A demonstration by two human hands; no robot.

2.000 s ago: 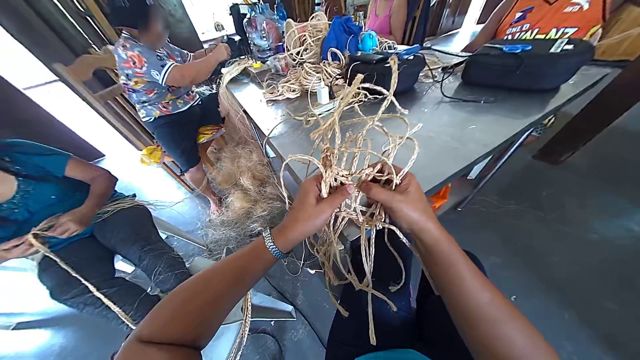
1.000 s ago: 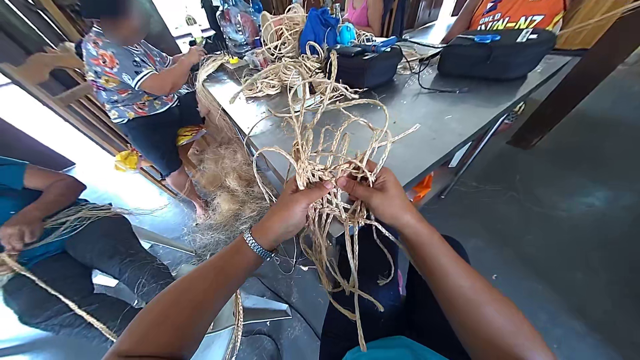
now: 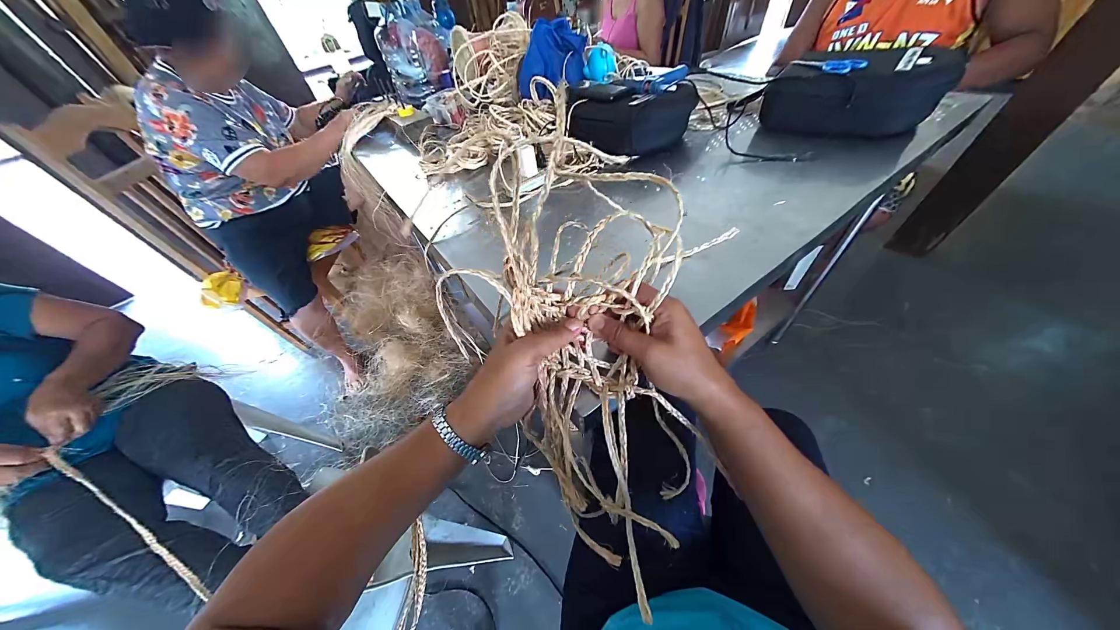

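Note:
A knotted piece of braided natural-fibre cord (image 3: 534,302) is held up over my lap near the table's edge, with loose cord ends looping above it and hanging below. My left hand (image 3: 525,363) grips its knotted middle from the left, thumb on top. From the right, my right hand (image 3: 652,337) pinches the same knotted part, and the two thumb tips almost touch. The fingers behind the cords are partly hidden. A metal-link band is on my left wrist.
The grey table (image 3: 726,210) holds a heap of cord (image 3: 490,131), black cases (image 3: 862,92), a blue bag (image 3: 551,57) and bottles. Loose fibre (image 3: 402,341) lies on the floor at left. A seated co-worker (image 3: 79,420) holds a braid; another (image 3: 236,149) handles fibre. An orange-shirted person sits beyond the table.
Both hands stay on the knotted cords, while the loose ends have shifted. The seated co-worker's upper hand has risen from the braid since two seconds ago.

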